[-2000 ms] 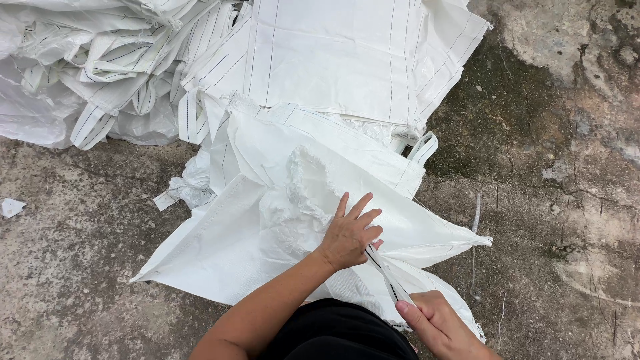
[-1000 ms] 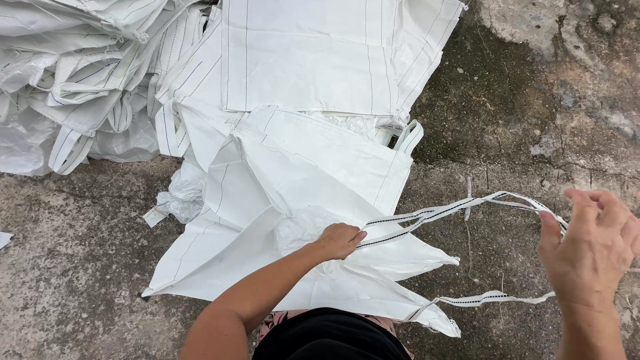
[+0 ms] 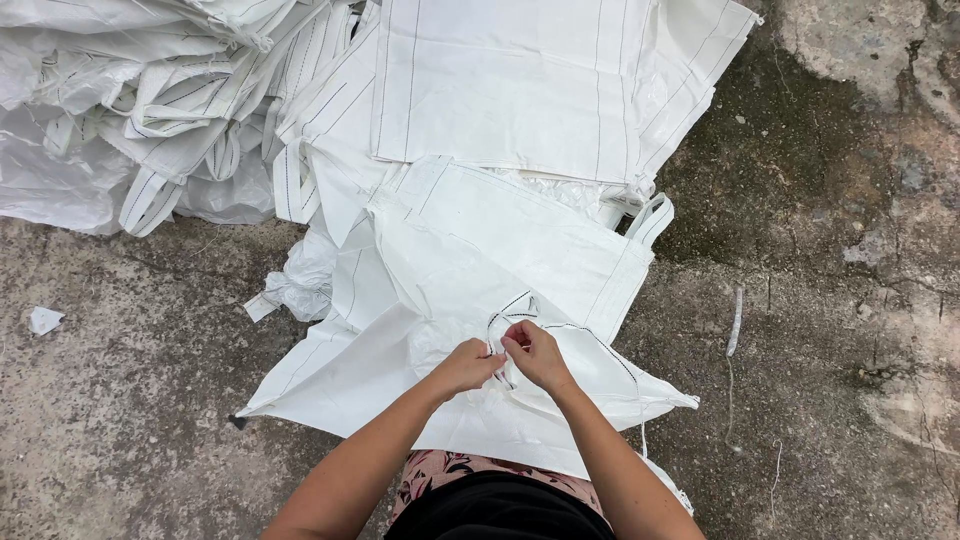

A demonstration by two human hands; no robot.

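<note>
A white woven bulk bag point(image 3: 510, 232) lies spread on the concrete before me, its mouth pulled out into pointed corners. Over its near part my left hand point(image 3: 472, 365) is closed on a white webbing strap point(image 3: 600, 341) with a black dashed line. Close beside it, to the right, my right hand point(image 3: 534, 351) pinches the same strap with thumb and finger. Small loops of the strap stand above and below the fingers, and its tail runs right toward the bag's corner. Crumpled thin plastic lies inside the bag, partly behind my left hand.
Another flat white woven bag point(image 3: 510, 82) lies beyond. A heap of folded bags with loop handles point(image 3: 172, 112) is at the upper left. Bunched plastic point(image 3: 304, 277) pokes out at the left. A white scrap point(image 3: 46, 320) and a loose strip point(image 3: 736, 322) lie on the concrete.
My right hand has come back from the far right, where it held the strap stretched out, to beside my left hand. The strap is now gathered in small loops between them.
</note>
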